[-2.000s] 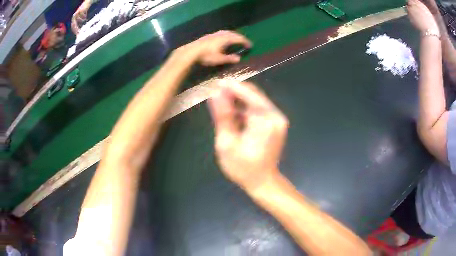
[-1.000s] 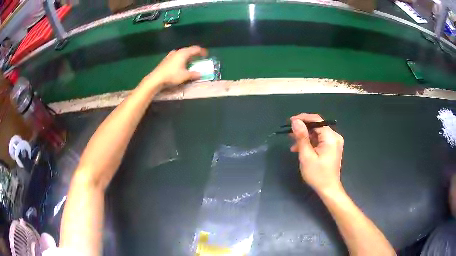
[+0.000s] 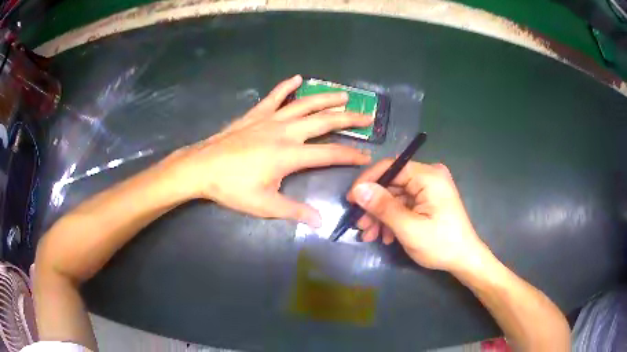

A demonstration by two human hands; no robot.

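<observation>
A green circuit board in a black frame (image 3: 361, 106) lies on the dark green mat, partly covered by my left hand (image 3: 275, 148). That hand is spread flat, fingers over the board, thumb on the clear plastic sheet (image 3: 308, 235). My right hand (image 3: 405, 213) is shut on the black tweezers (image 3: 405, 152), held like a pen. Their tip points down at the glare on the sheet, beside my left thumb; whether it holds a piece cannot be told. Amber tape (image 3: 335, 295) lies at the sheet's near end, slightly blurred.
A creased clear film (image 3: 103, 130) lies at the left. A pale worn edge (image 3: 357, 8) runs along the far side, with the green conveyor belt (image 3: 550, 20) beyond it. A pink fan (image 3: 12, 302) stands at lower left. Another person's clothing (image 3: 605, 323) shows at lower right.
My left hand has come back from the belt and the board now lies on the mat under it. My right hand has moved nearer, tweezers tip lowered to the sheet. The view has tilted down.
</observation>
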